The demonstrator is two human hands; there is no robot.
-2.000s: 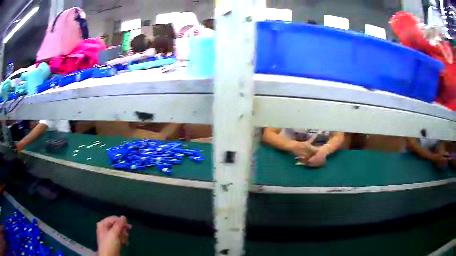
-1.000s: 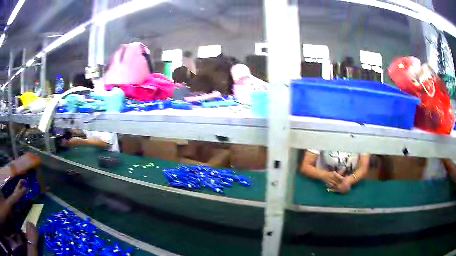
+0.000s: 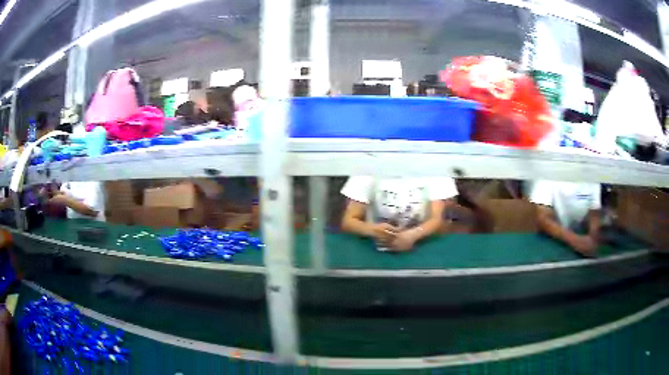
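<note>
Neither of my hands is in view. A heap of small glossy blue parts (image 3: 66, 337) with pale ends lies on the green bench at the lower left. Beyond the near pale rail (image 3: 176, 342) runs the dark green conveyor belt (image 3: 411, 322). A blurred dark shape (image 3: 121, 288) is on the belt at the left. A second blue heap (image 3: 209, 244) lies on the far bench, with small white bits (image 3: 133, 238) beside it.
A white post (image 3: 276, 190) stands in front. The shelf (image 3: 381, 159) holds a blue tub (image 3: 381, 119), a red bag (image 3: 513, 110) and pink items (image 3: 116, 102). Two people sit opposite, their hands (image 3: 395, 238) on the far bench. A skin-toned shape shows at the left edge.
The hand seen low in the picture two seconds ago is out of view. The view has shifted, so more of the right side shows. The neighbour's hands at the left are mostly out of frame.
</note>
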